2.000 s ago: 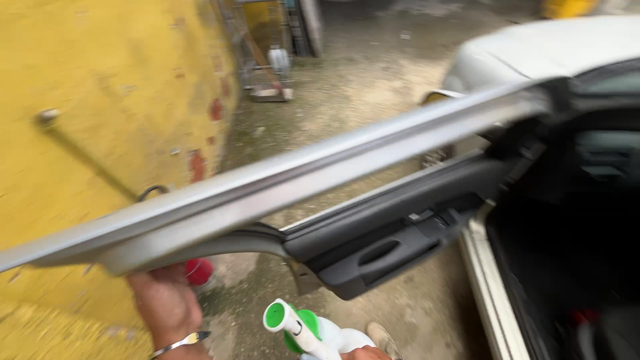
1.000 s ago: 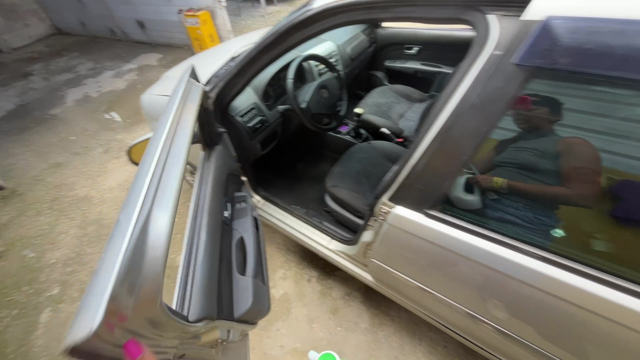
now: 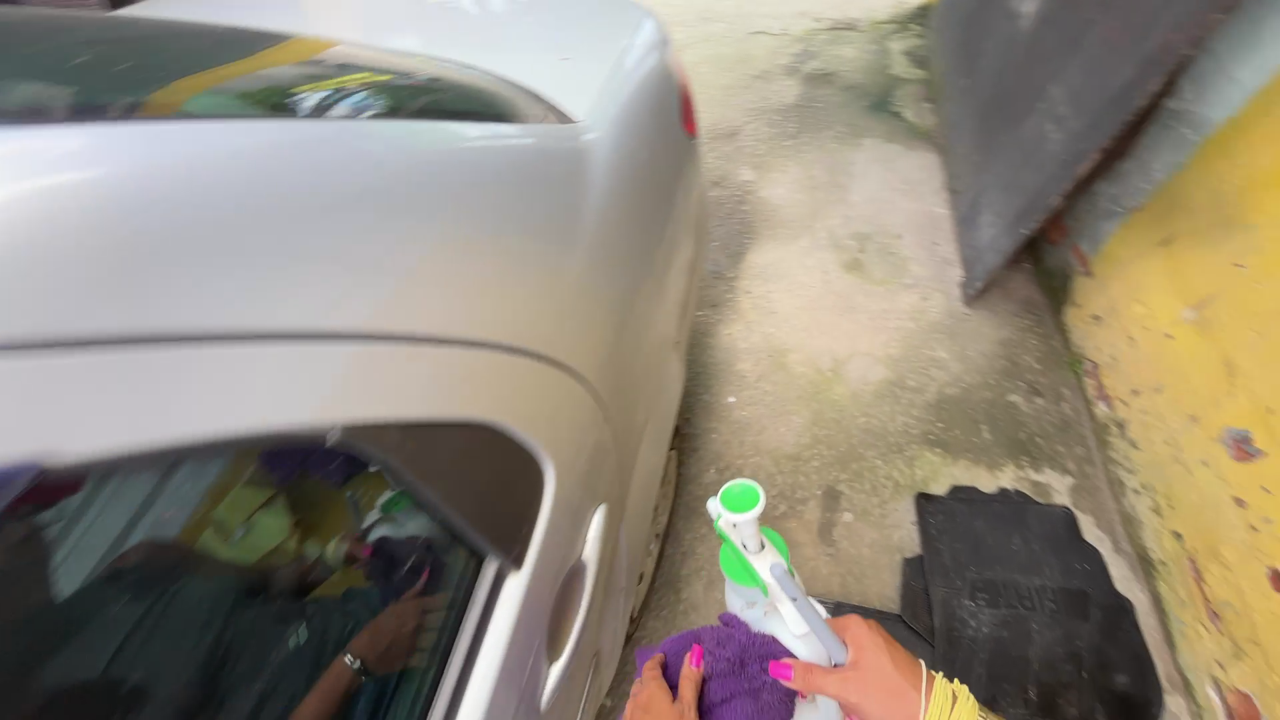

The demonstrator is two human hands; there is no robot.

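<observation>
My right hand, with yellow bands at the wrist, grips the handle of a white and green pump spray bottle at the bottom of the view. Just left of it, my left hand holds a bunched purple microfiber cloth against the bottle's side. Part of the bottle's body is hidden by the cloth. A silver car fills the left side, its rear door handle close to my left hand. The door window reflects a person's arm and the cloth.
Black rubber car mats lie on the concrete floor at lower right. A yellow wall with chipped paint runs along the right. A dark metal panel leans out above the floor at upper right.
The view has swung from the open front door and car interior to the car's rear side. Both hands and the purple cloth have come into view beside the spray bottle.
</observation>
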